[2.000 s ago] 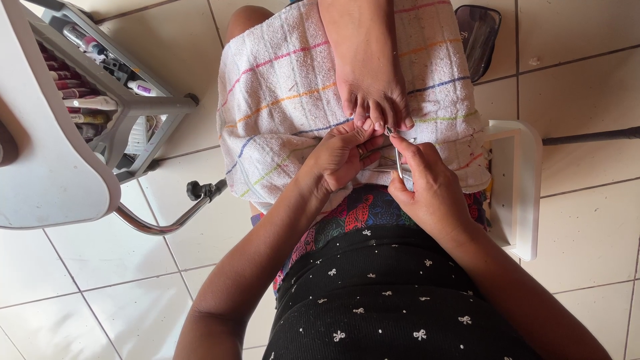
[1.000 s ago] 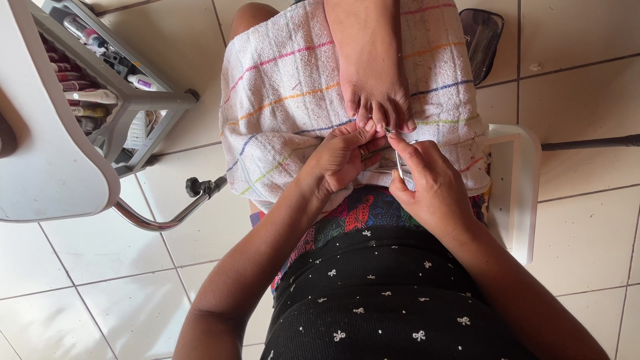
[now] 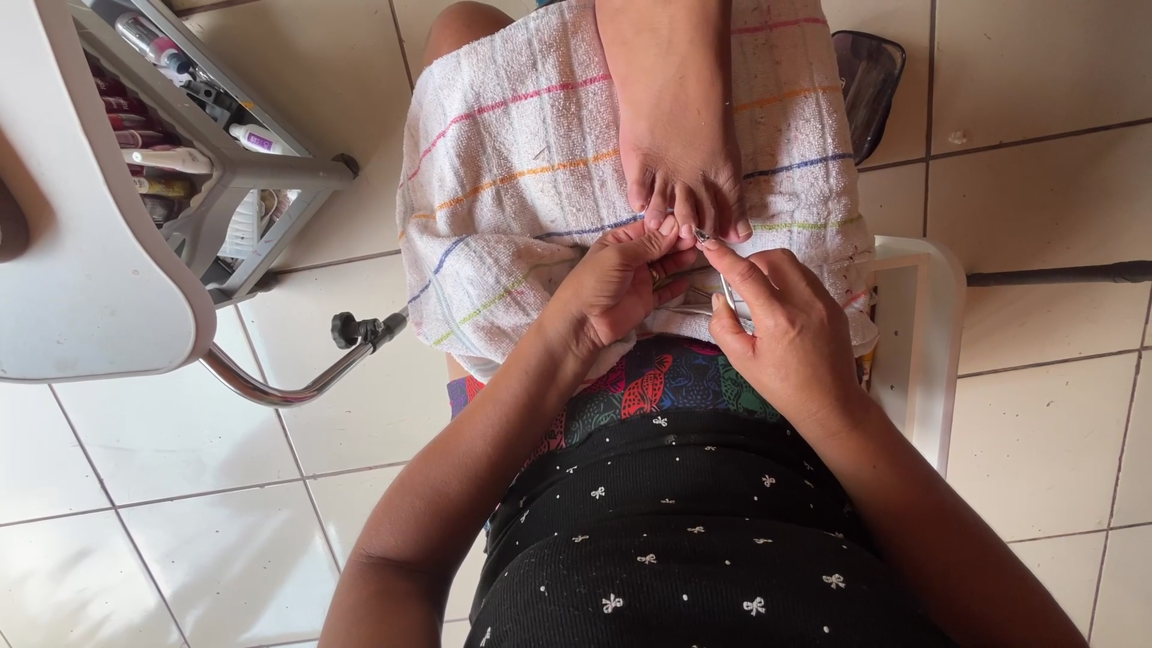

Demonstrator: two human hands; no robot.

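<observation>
Another person's bare foot (image 3: 679, 117) rests on a striped white terry towel (image 3: 513, 135) spread over my lap, its toes pointing toward me. My left hand (image 3: 625, 274) pinches a toe near the middle of the foot between thumb and fingers; a ring shows on one finger. In my right hand (image 3: 778, 310) is a slim metal cuticle nipper (image 3: 727, 292), its tip at the toes just right of my left fingertips. My right fingers hide part of its handles.
At the left, a grey trolley (image 3: 288, 171) holds nail polish bottles (image 3: 139, 139) and tubes beside a white padded surface (image 3: 99, 243). A chrome bar with a black knob (image 3: 344, 330) reaches toward the towel. A white frame (image 3: 945, 360) stands at right, near a dark case (image 3: 868, 90).
</observation>
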